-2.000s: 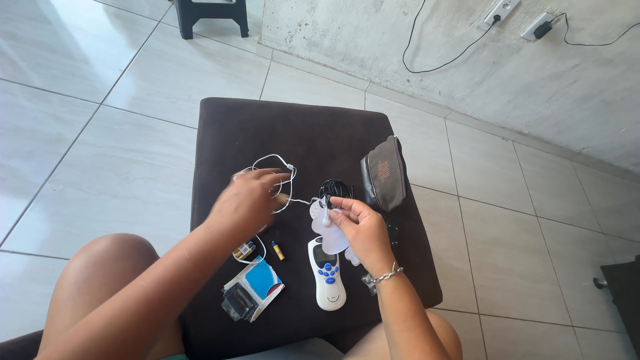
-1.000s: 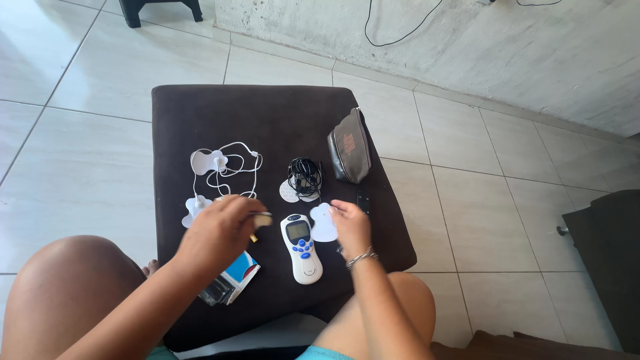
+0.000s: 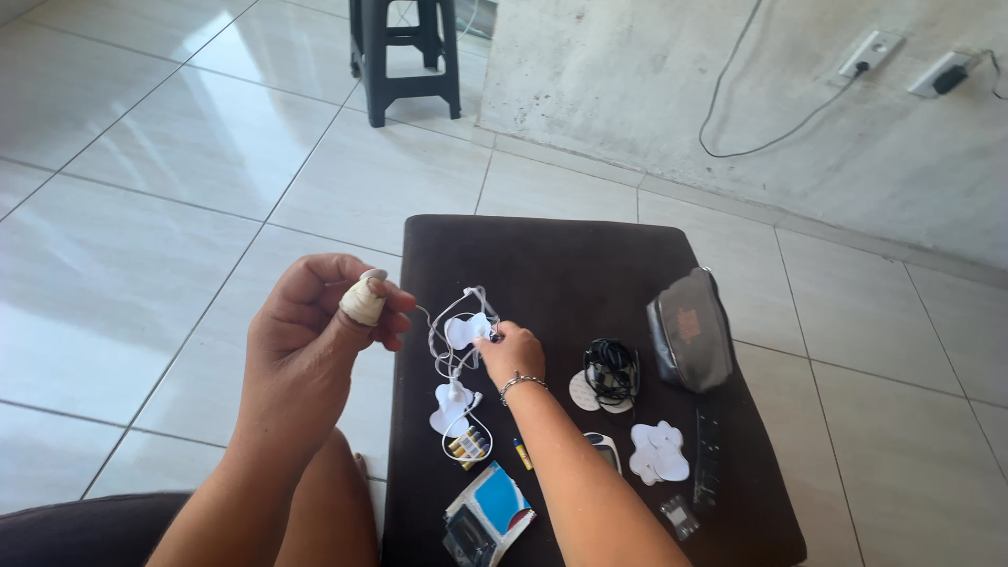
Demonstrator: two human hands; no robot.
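Note:
My left hand (image 3: 311,339), its thumb wrapped in pale tape, is raised beyond the left edge of the dark padded stool. It pinches a small round white connector (image 3: 373,274) at the thumb tip; a thin white lead runs from the fingers. My right hand (image 3: 512,354) grips the edge of a butterfly-shaped white electrode pad (image 3: 463,332) among the white lead wires (image 3: 431,339). Another wired pad (image 3: 449,409) lies below. My right forearm partly covers the white handheld electrotherapy unit (image 3: 605,449). Loose white pads (image 3: 660,453) lie to its right.
On the dark padded stool (image 3: 543,252) are a bundled black cable (image 3: 610,370), grey zip pouch (image 3: 689,331), packed batteries (image 3: 469,449), a loose battery (image 3: 523,454), a blue-white packet (image 3: 496,504) and a small clear packet (image 3: 679,516). A plastic stool (image 3: 413,87) stands beyond.
My right hand has let go of the white pads now beside the handheld unit and moved left to a wired pad. My left hand has lifted away with the white lead. The view has shifted.

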